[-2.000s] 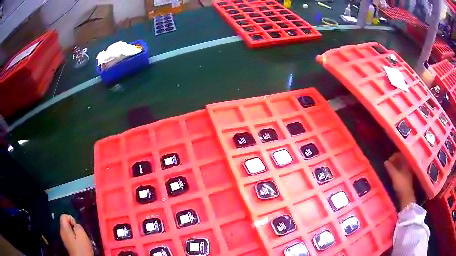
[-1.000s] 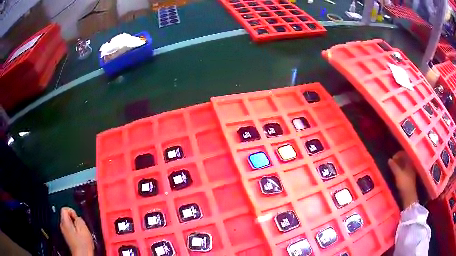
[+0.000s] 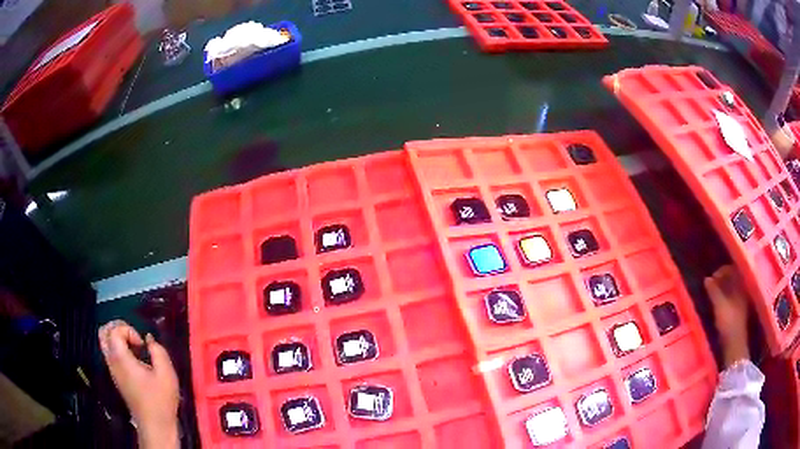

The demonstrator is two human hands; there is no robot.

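Observation:
Two overlapping red-orange trays lie in front of me, the left tray (image 3: 215, 304) and the middle tray (image 3: 561, 338). Their pockets hold several small square watch units. Units in the left tray mostly show white marks. In the middle tray one unit (image 3: 486, 259) glows blue, one (image 3: 534, 249) glows pale yellow, and several glow white. My left hand (image 3: 147, 379) is left of the left tray, fingers curled with a dark gap between thumb and finger; any held thing is unclear. My right hand (image 3: 728, 307) is between the middle tray and the right tray, partly blurred.
A tilted red tray (image 3: 680, 145) with a white slip (image 3: 733, 134) stands at right. A blue bin (image 3: 254, 66) with white cloth, stacked red trays (image 3: 79, 74) and another filled tray (image 3: 531, 24) are at the far side. A pale strip (image 3: 140, 279) runs along the green bench.
The view has shifted, so the trays sit further right and higher. Since the oldest frame, one unit turned from white to blue, another to yellow, and a dark upper one to white. My left thumb and finger have parted.

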